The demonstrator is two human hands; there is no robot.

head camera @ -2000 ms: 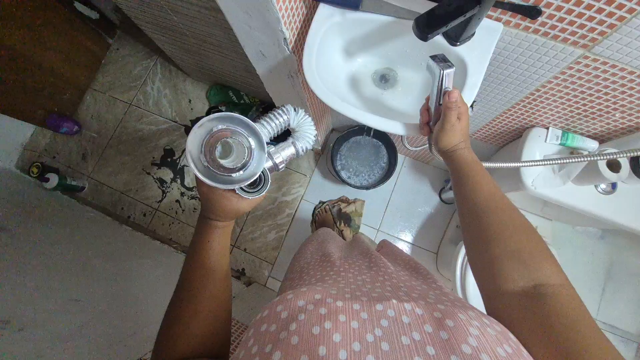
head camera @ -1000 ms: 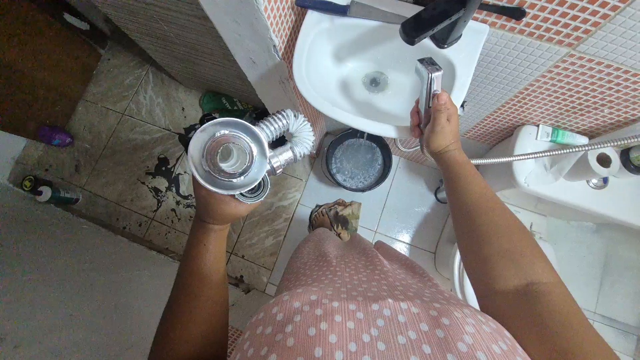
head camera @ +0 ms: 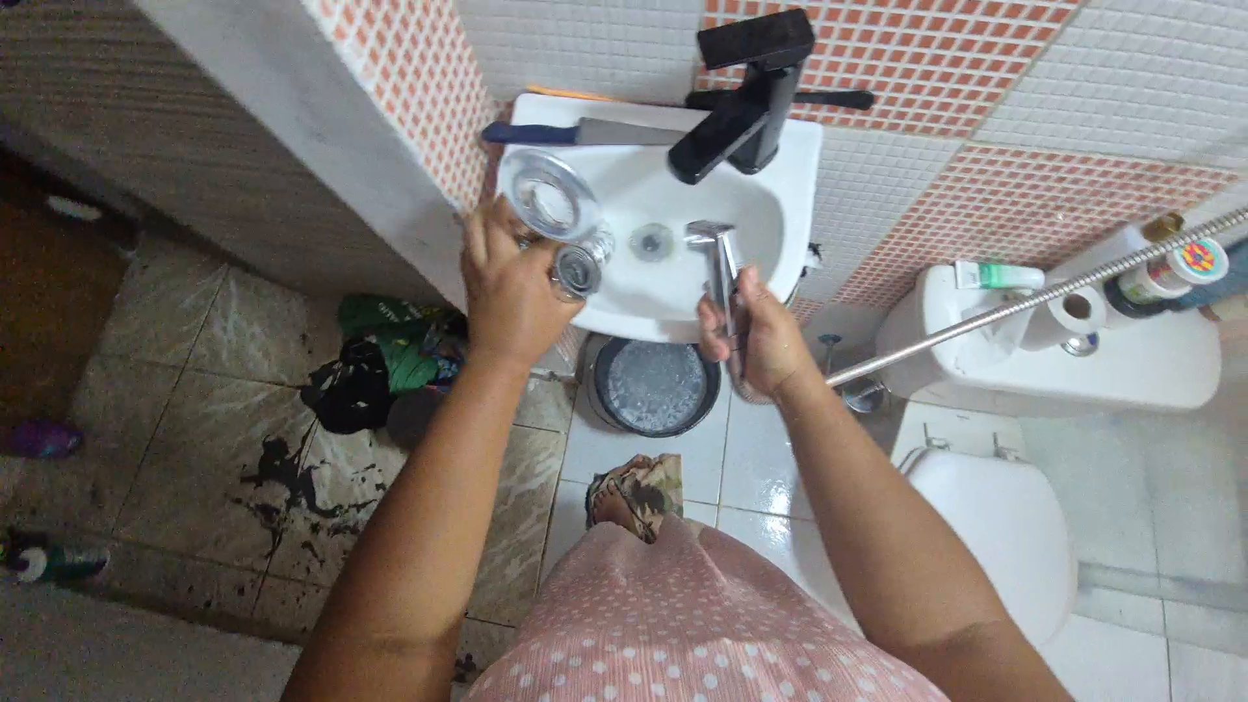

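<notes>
My left hand (head camera: 517, 292) grips a chromed sink drain trap (head camera: 554, 195) over the left side of the white washbasin (head camera: 643, 302). The trap's round flange and a ringed pipe end show; its flexible hose is mostly hidden. My right hand (head camera: 756, 336) is closed around the handle of a chromed bidet sprayer (head camera: 721, 258), its head over the right part of the bowl. A metal hose (head camera: 975, 336) runs from near my right wrist to the right. Below the basin, a black bucket (head camera: 656, 385) holds cloudy, bubbly water.
A black faucet (head camera: 746, 117) rises at the basin's back, beside a blue-handled knife (head camera: 585, 132). A toilet (head camera: 994, 526) stands at the right, with toothpaste (head camera: 999, 276) and toilet paper (head camera: 1072, 312) on its tank. Dark debris (head camera: 283, 478) and a green bag (head camera: 390, 336) lie on the left floor.
My left hand has brought the drain trap from over the floor at the left to over the basin and tilted it. The view has shifted. My right hand still holds the sprayer.
</notes>
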